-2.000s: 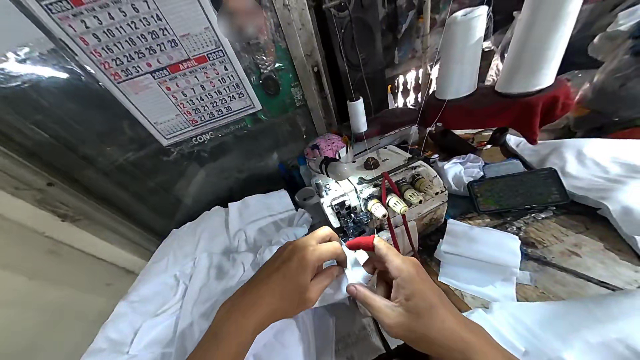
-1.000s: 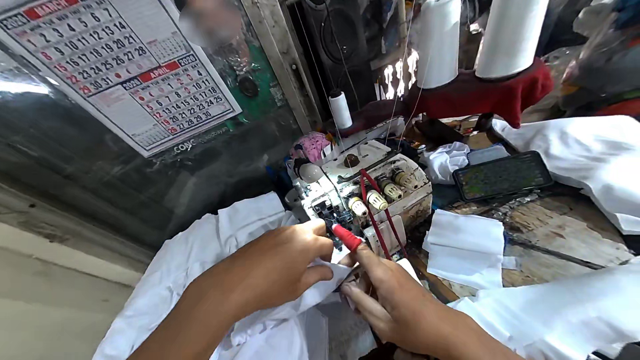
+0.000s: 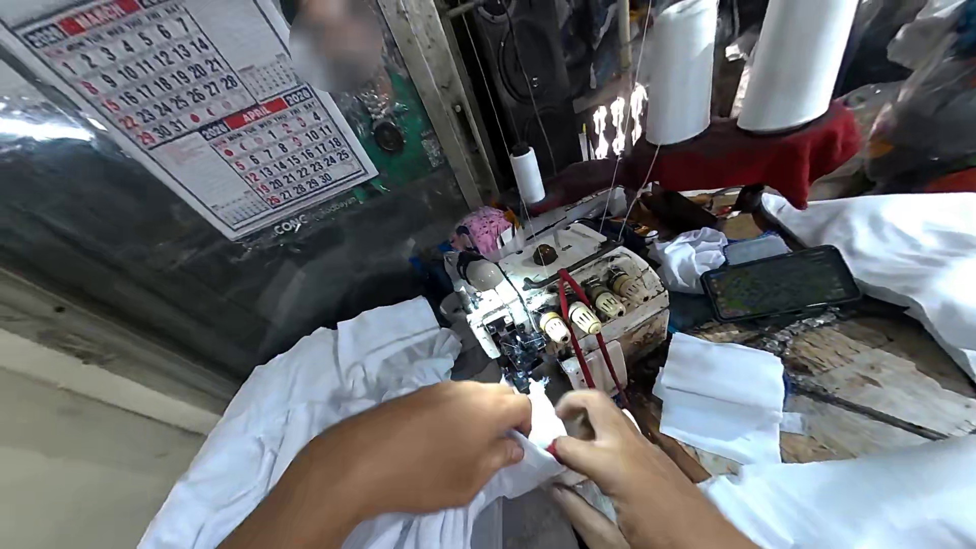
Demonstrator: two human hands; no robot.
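An overlock sewing machine (image 3: 583,297), lit at its needle area, stands just beyond both hands. My left hand (image 3: 450,442) grips white fabric (image 3: 518,484) between thumb and fingers, in front of the presser foot. My right hand (image 3: 610,457) pinches the same fabric close beside it, with a bit of red at the thumb tip. A white strip rises between the hands to the needle area. More of the white cloth (image 3: 305,404) lies heaped left of the machine. A red cord (image 3: 576,335) loops over the tension dials (image 3: 583,316).
White thread cones (image 3: 681,72) stand on red cloth (image 3: 762,156) behind, near a small thread spool (image 3: 527,174). On the worn wooden table (image 3: 862,374) lie a phone (image 3: 781,284), folded white pieces (image 3: 720,396) and more white fabric (image 3: 862,488). A calendar (image 3: 206,99) hangs at the left.
The red covering seen on a right fingertip earlier is now mostly out of sight. My right hand has drawn back slightly from the needle area, and its fingers have changed position on the cloth.
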